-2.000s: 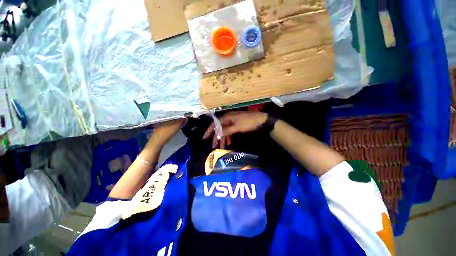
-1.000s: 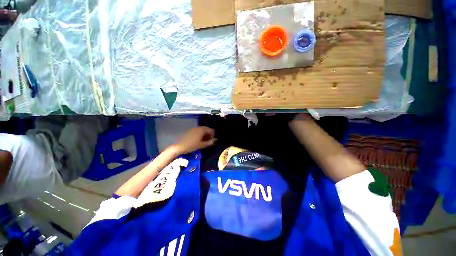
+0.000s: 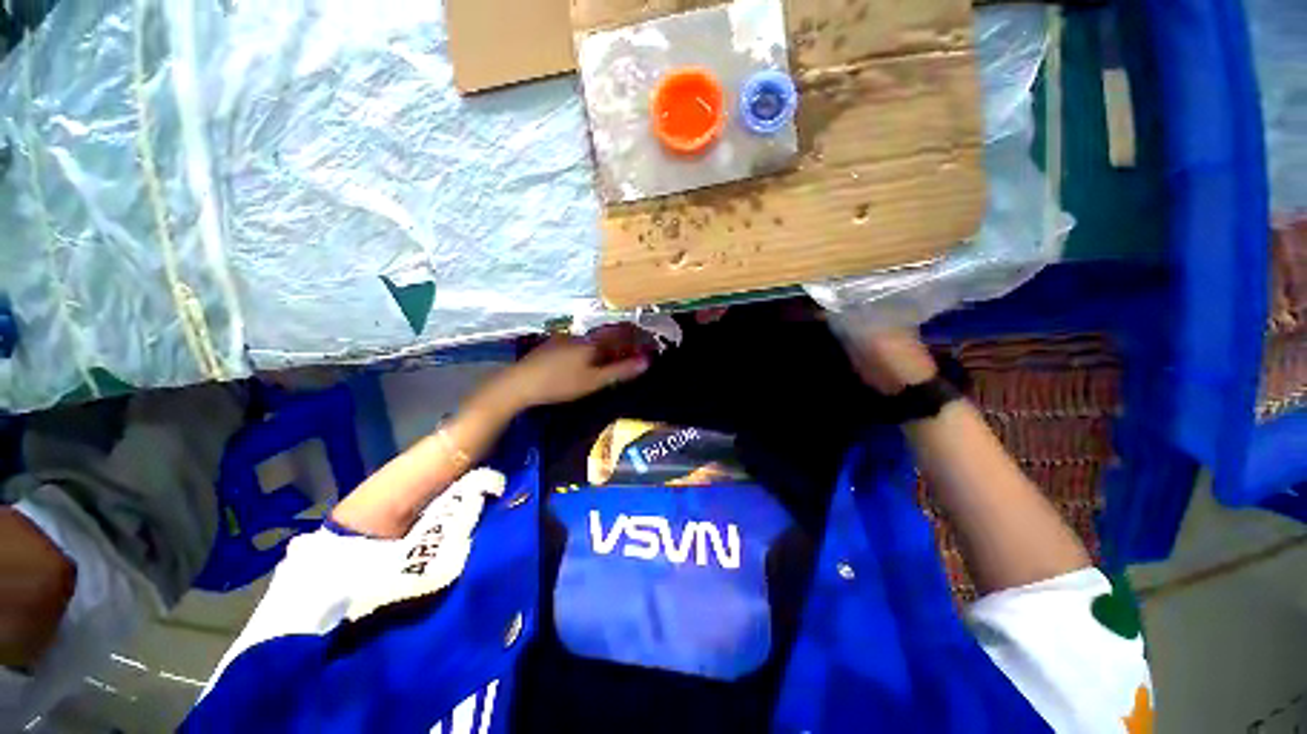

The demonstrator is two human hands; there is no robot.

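My left hand (image 3: 581,364) is at the bench's front edge, below the plastic sheeting (image 3: 387,187). Its fingertips lie in dark shadow, so I cannot tell whether it holds anything. My right hand (image 3: 892,359) is at the front edge beneath a hanging flap of plastic; its fingers are mostly hidden and blurred. On the bench, an orange cap (image 3: 688,111) and a smaller blue cap (image 3: 768,103) sit on a grey square pad (image 3: 624,108). The pad lies on a speckled cardboard work pad (image 3: 889,187).
Another cardboard piece (image 3: 509,43) lies at the upper left. A tan flat stick (image 3: 1118,118) lies right of the cardboard. A lower bin (image 3: 1025,416) holds rows of red-brown parts under the bench. A blue stool (image 3: 294,480) and another person's sleeve (image 3: 108,588) are at left.
The view has shifted, so the bench items appear further left than one second ago. My left hand has moved up to the bench edge. My right hand has come partly out from under the edge.
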